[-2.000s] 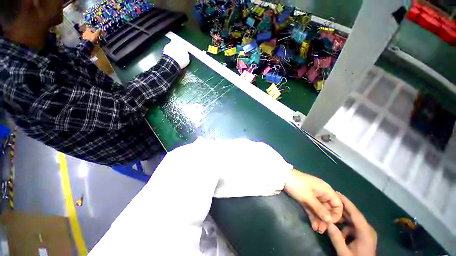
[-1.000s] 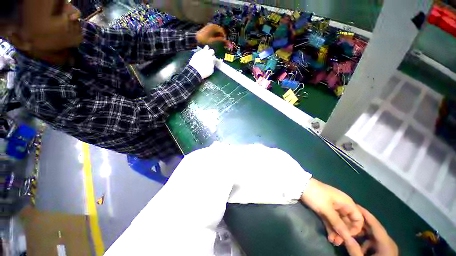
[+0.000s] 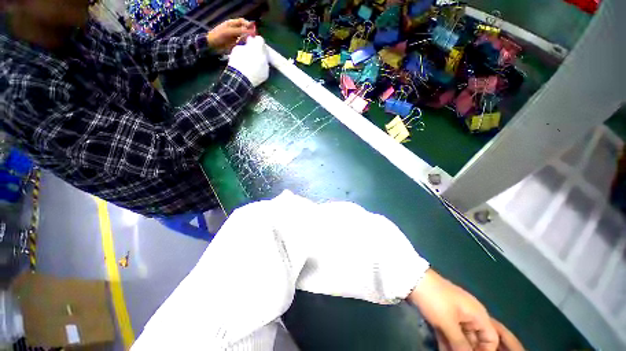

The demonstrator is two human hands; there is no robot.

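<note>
My left hand (image 3: 458, 317), bare below a white sleeve, is at the lower right over the dark green bench (image 3: 371, 182), with its fingers curled. My right hand (image 3: 508, 337) is beside it and mostly cut off by the bottom edge; only part of it shows. The fingers of the two hands are close together. Whether either holds a small part is hidden.
A pale rail (image 3: 364, 127) and post (image 3: 535, 130) border the bench, with thin rods (image 3: 470, 226) near the post. Binder clips (image 3: 412, 65) lie heaped behind the rail. A pocketed white tray (image 3: 559, 192) is at right. A person in a checked shirt (image 3: 123, 123) is at left.
The view has shifted, and my hands sit lower, with the right now mostly out of frame. The other person's bare hand has left the clip heap and is by their gloved hand with something reddish.
</note>
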